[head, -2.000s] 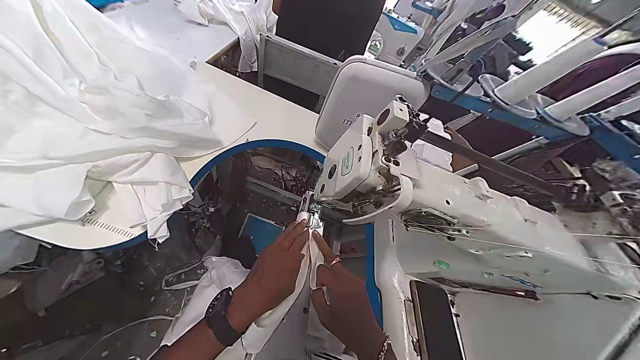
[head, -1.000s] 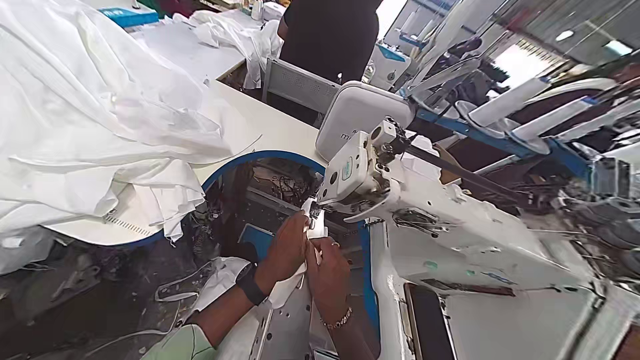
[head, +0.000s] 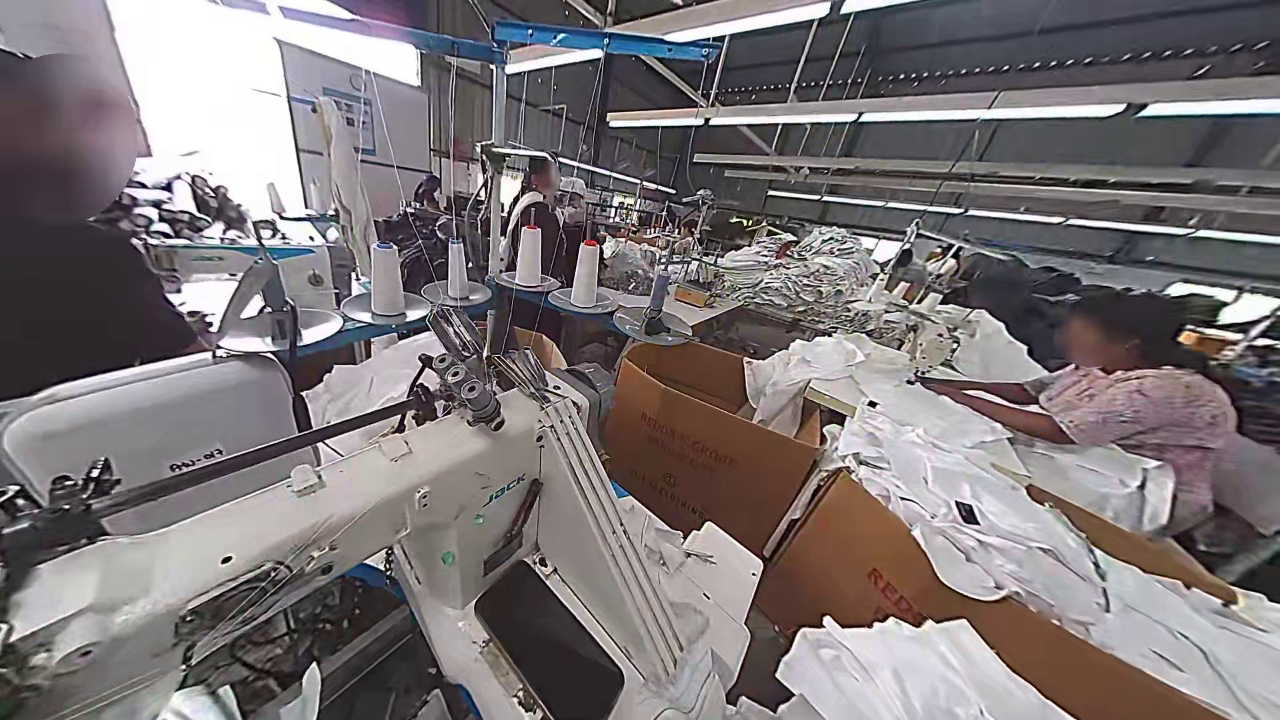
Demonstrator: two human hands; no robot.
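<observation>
Neither my left hand nor my right hand shows in the head view. A white Jack industrial sewing machine (head: pixel 440 490) fills the lower left, its arm running from the left edge to a housing with threads over it. A dark smartphone (head: pixel 550 640) lies on the machine's base. Behind the arm stand white thread cones (head: pixel 530 257) on round plates of a blue-barred stand. Bits of white fabric (head: pixel 300 695) show at the bottom edge, below the arm; what holds them is hidden.
Cardboard boxes (head: pixel 700 440) stand right of the machine, with white garments (head: pixel 960 500) heaped over them. More white fabric (head: pixel 890 670) is stacked at the lower right. A person (head: pixel 1130 400) sits at a machine on the right; another person (head: pixel 80 250) in dark clothing is at the left.
The view has swung far up and to the right. Both hands, earlier at the white fabric by the needle area, are out of view.
</observation>
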